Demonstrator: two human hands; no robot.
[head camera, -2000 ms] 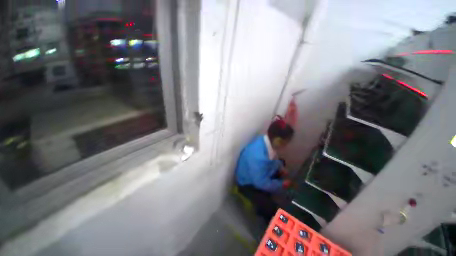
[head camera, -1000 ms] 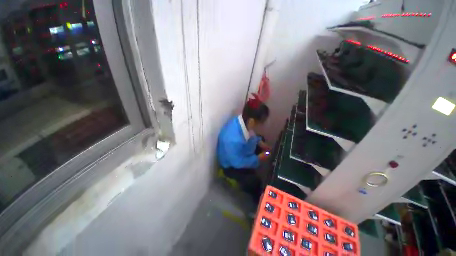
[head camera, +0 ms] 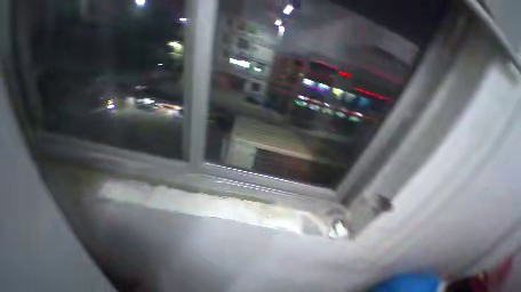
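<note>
Neither my left hand nor my right hand is in the picture, and no held thing shows. Nearest in front of me is a window (head camera: 196, 85) in a white wall, with its sill (head camera: 228, 210) below it. The view is blurred. A small white object (head camera: 338, 229) lies at the right end of the sill. Dark night shows through the glass, with lit buildings and red and white lights.
Part of a person in blue (head camera: 408, 283) shows at the bottom right edge, with something red beside them. A pale, blurred surface (head camera: 34, 239) fills the left edge. White wall (head camera: 457, 222) runs along the right.
The view has swung left to the window. The orange-red tray of small dark units and the green-shelved rack have gone out of view. The seated person has shifted to the bottom edge.
</note>
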